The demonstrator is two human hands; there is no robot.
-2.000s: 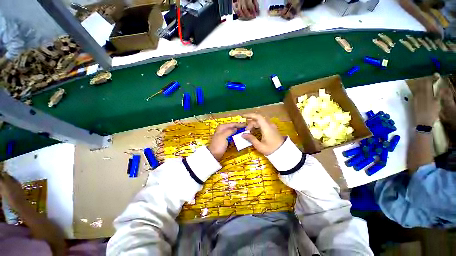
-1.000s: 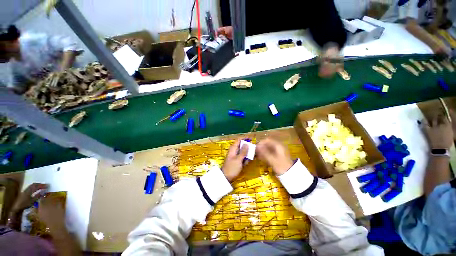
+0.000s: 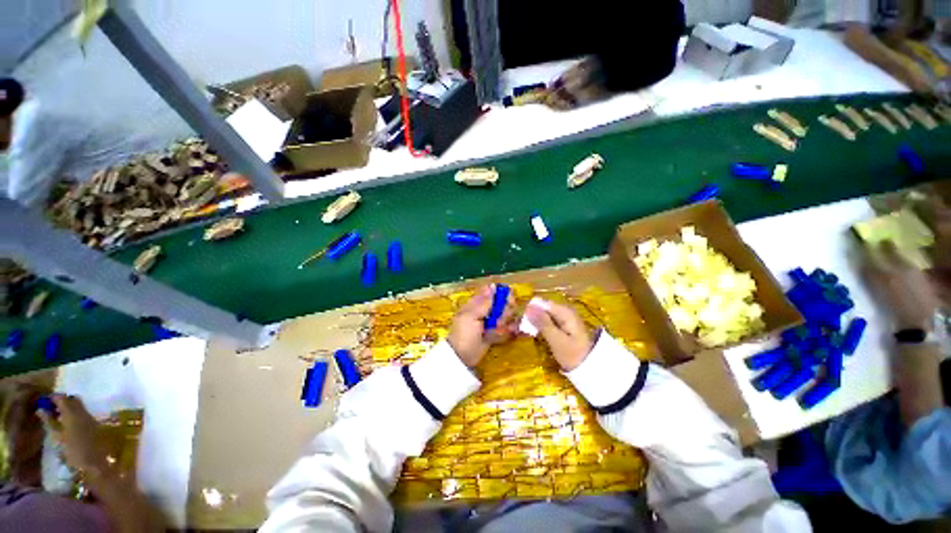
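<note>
My left hand (image 3: pixel 477 327) holds a blue cell (image 3: pixel 498 306) upright between thumb and fingers. My right hand (image 3: pixel 562 331) pinches a small white strip (image 3: pixel 535 315) just right of the cell; cell and strip look apart. Both hands are above the rows of amber-taped parts (image 3: pixel 521 416), which have thin reddish and dark leads. Two blue cells (image 3: pixel 315 383) lie on the cardboard sheet (image 3: pixel 245 416) left of the amber rows. The open pad box (image 3: pixel 773 299), full of pale yellow pads (image 3: pixel 697 286), stands right of my hands.
Beyond lies the green conveyor (image 3: pixel 417 213) with blue cells and tan bundles (image 3: pixel 477 177). A pile of blue cells (image 3: pixel 808 349) lies on a white sheet (image 3: pixel 780 411) at right. Other workers' hands show at both sides. A metal post (image 3: pixel 188 99) slants at left.
The white piece was at the cell in my left hand; now my right hand holds a white strip beside the bare blue cell. The worker's arm across the belt has moved back from it.
</note>
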